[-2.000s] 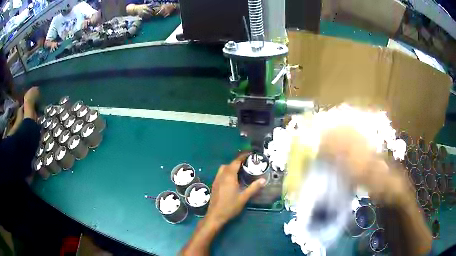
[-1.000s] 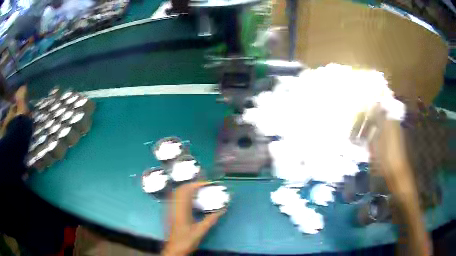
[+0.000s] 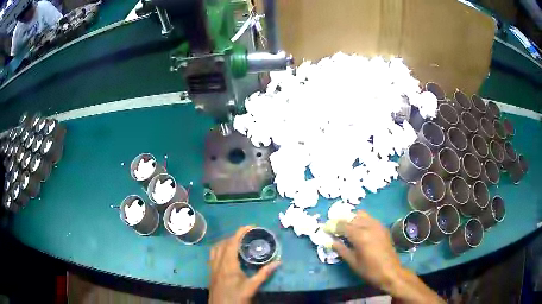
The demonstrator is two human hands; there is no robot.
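My left hand (image 3: 233, 268) is around an open metal cup (image 3: 259, 246) at the front of the bench; its inside looks dark, with no white insert in its mouth. My right hand (image 3: 369, 248), with pale yellow covers on the fingertips, is at white plastic inserts (image 3: 300, 221) lying in front of the big white heap (image 3: 339, 119). Its fingertips touch a white piece; whether they grip it is unclear. The press (image 3: 208, 83) stands behind my left hand, its base plate (image 3: 238, 169) bare around the round hole.
Several filled cups (image 3: 185, 222) stand left of the press base. Many empty cups (image 3: 429, 190) stand at right. More filled cups (image 3: 30, 154) are grouped at far left. A cardboard sheet (image 3: 380, 35) stands behind the heap. A person (image 3: 35, 21) is at the upper left.
My left hand has let go of the filled cup beside the others and now holds an empty one. My right hand has moved from the heap's right side to its front. The view has shifted right.
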